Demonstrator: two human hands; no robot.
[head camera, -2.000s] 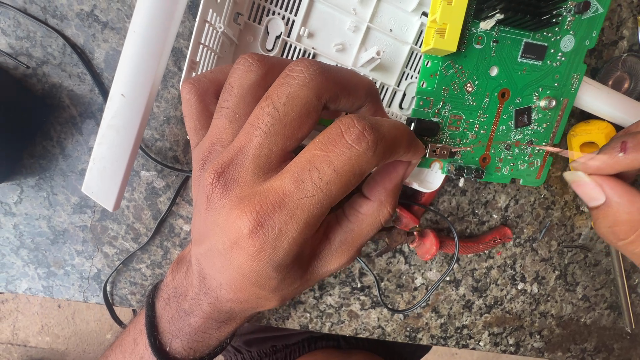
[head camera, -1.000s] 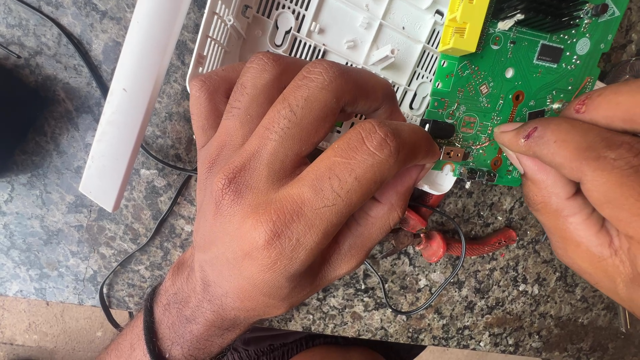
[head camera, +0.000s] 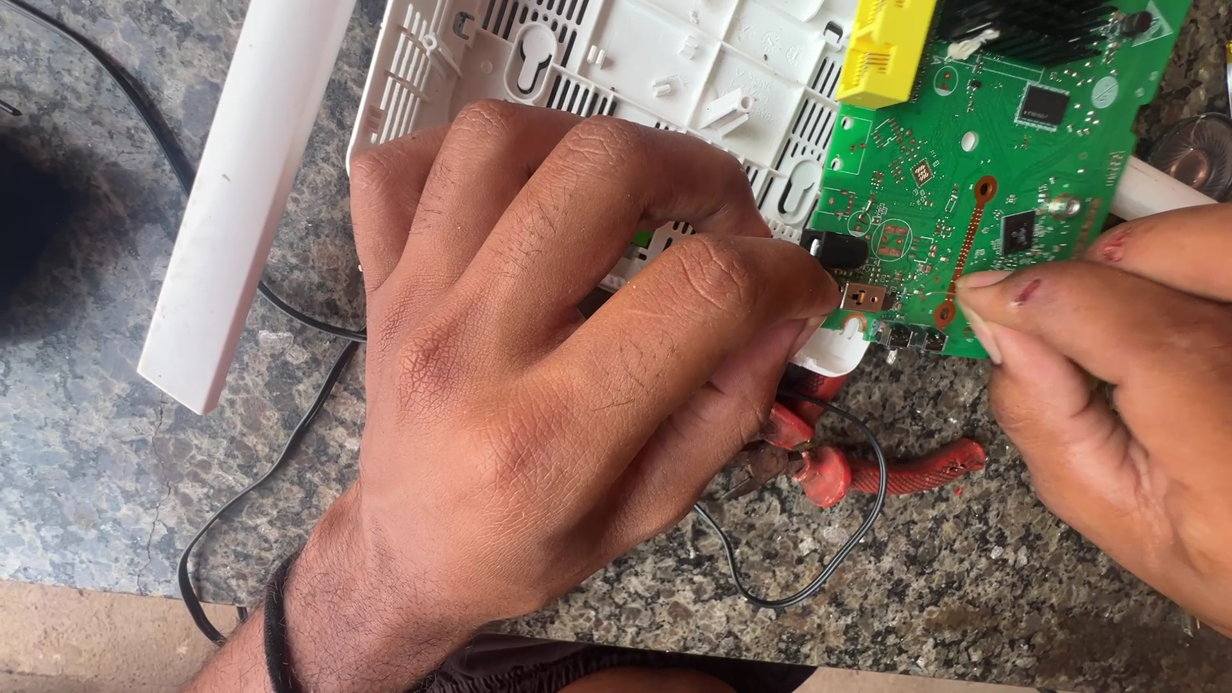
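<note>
A green circuit board (head camera: 972, 144) with a yellow port block (head camera: 878, 53) and a black heat sink (head camera: 1030, 29) lies at the upper right, its left part by a white plastic router casing (head camera: 664, 58). My left hand (head camera: 577, 356) is over the casing's lower edge, index fingertip and thumb pinched beside the board's small metal USB port (head camera: 866, 297); what they pinch is hidden. My right hand (head camera: 1116, 356) has thumb and index finger pinched together over the lower right of the board. A very thin wire seems to run from that pinch toward the port.
Red-handled pliers (head camera: 866, 472) lie on the granite countertop (head camera: 962, 587) below the board, with a looped black cable (head camera: 828, 587) around them. A white router antenna (head camera: 245, 202) stands out at the left, with another black cable (head camera: 289, 443) passing under it.
My right hand has moved left over the board, from its right edge to near the copper-coloured strip. My left hand keeps its pinch by the metal port.
</note>
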